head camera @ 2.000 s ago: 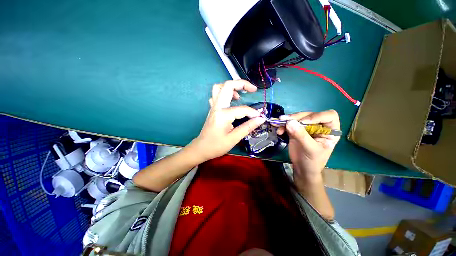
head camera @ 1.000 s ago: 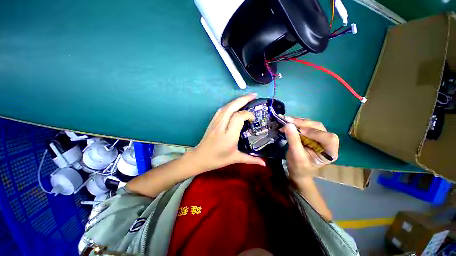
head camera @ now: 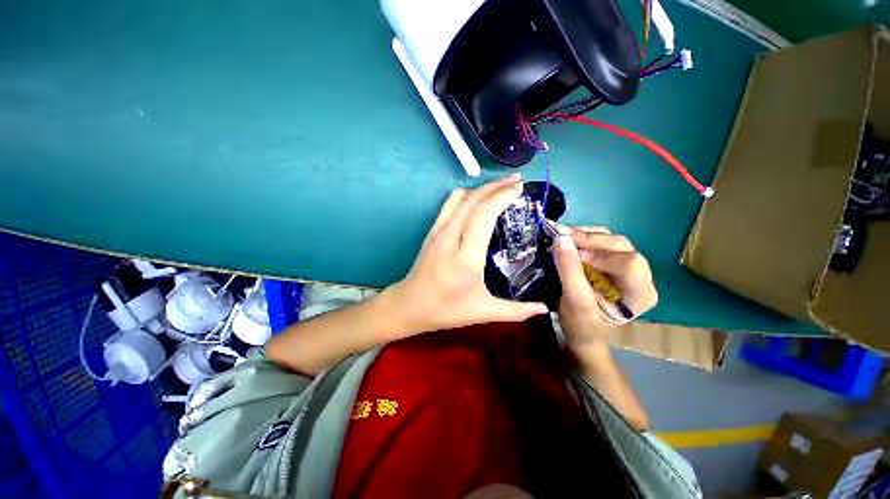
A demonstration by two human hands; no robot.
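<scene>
My left hand [head camera: 449, 268] grips the round black lens module shell [head camera: 552, 201] from its left side, at the bench's front edge. The circuit board [head camera: 519, 226] shows inside the shell. My right hand [head camera: 603, 278] holds a thin tool with a yellow patterned handle [head camera: 600, 284]; its tip is at the board's right side, by the wires. Thin blue and red wires [head camera: 547, 173] run from the camera housing [head camera: 517, 73] to the shell. The housing, white outside and black inside, lies on the bench above. Whether a plug is seated cannot be told.
A thick red lead [head camera: 644, 144] lies to the right of the housing on the green bench [head camera: 244, 127]. A flat white bar [head camera: 434, 107] is on the housing's left. An open cardboard box [head camera: 771, 195] stands at right. A blue crate [head camera: 59, 361] with white cameras [head camera: 134, 356] is below left.
My left hand has moved from the wires at the board to the shell's side and tilted the shell. My right hand and tool have shifted slightly and point more upward.
</scene>
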